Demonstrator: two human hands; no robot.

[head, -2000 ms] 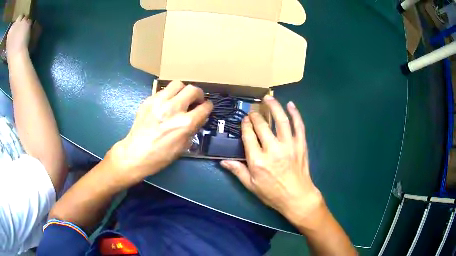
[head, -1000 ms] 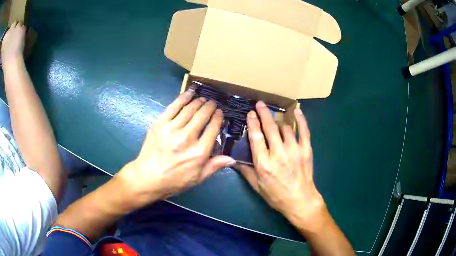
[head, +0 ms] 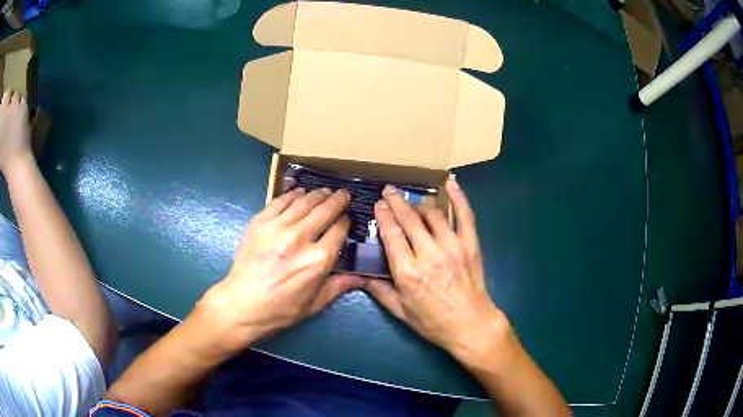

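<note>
A brown mailer box (head: 371, 106) stands open on the bench, its lid and side flaps spread towards the back. Black coiled cable (head: 326, 181) fills its back and middle. A flat black block (head: 371, 256), perhaps the power adapter, lies at the front with a small silver plug (head: 372, 230) above it. My left hand (head: 285, 252) presses its fingers on the cable at the left, thumb at the front wall. My right hand (head: 432, 265) spreads its fingers over the right part, one finger at the right wall, thumb at the front wall. My hands hide both front corners.
The box lies on a dark green bench top (head: 562, 244). Another person's arm (head: 53, 220) reaches in at the left, beside more cardboard (head: 16, 65). A white tube (head: 688, 63) and cardboard (head: 642, 32) are at the upper right, a white-edged rack (head: 692, 306) at the lower right.
The box, slanted one second ago, is squarer to me, further left and lower in the picture. Both my hands have stayed on it. The view has shifted, so more of the lid's far end shows.
</note>
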